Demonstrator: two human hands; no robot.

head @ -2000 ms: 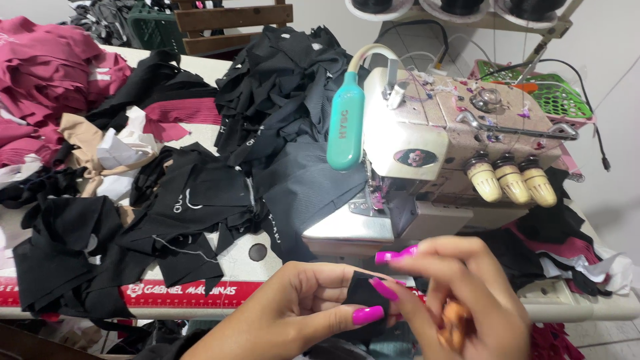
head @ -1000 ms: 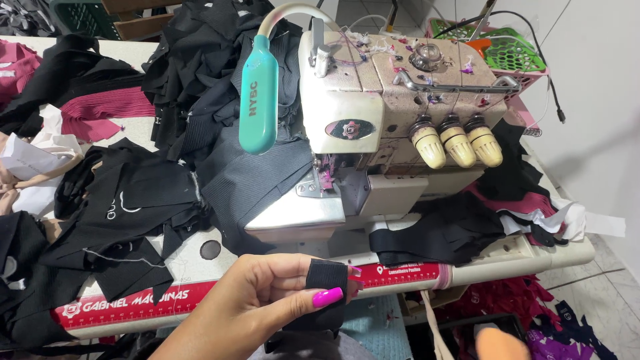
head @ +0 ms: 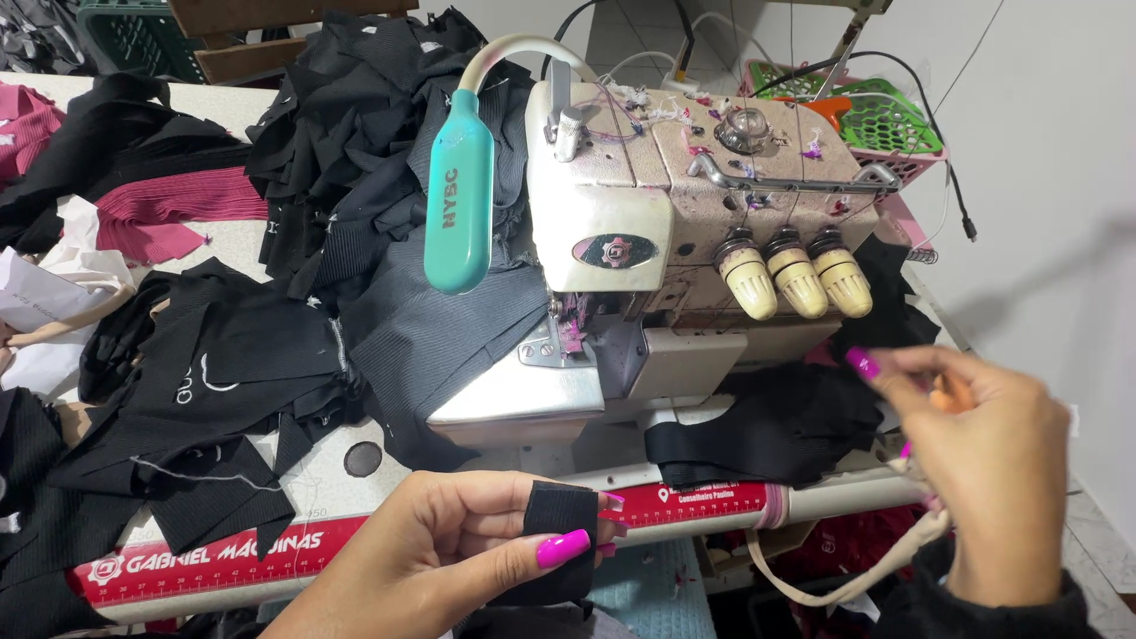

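My left hand (head: 479,550) pinches a black ribbed fabric strip (head: 559,546) between thumb and fingers, in front of the sewing machine. To the right, my right hand (head: 967,426) is curled around an orange-handled tool (head: 951,390), mostly hidden by the fingers; a beige fabric cord (head: 825,595) hangs beside that hand. Below the right hand's fingertips, black fabric pieces (head: 763,435) lie on the table's right part. The overlock sewing machine (head: 603,240) stands behind both hands, with grey ribbed fabric (head: 444,337) lying at its left.
A teal lamp (head: 459,204) on a bent neck hangs over the machine's left side. Black garment pieces (head: 240,355) and a magenta ribbed piece (head: 186,209) cover the left table. A red printed ruler strip (head: 222,550) runs along the front edge. A green basket (head: 887,115) stands behind.
My right hand has come up from the lower right edge to beside the black pieces, with the orange-handled tool in it. My left hand still holds the black strip.
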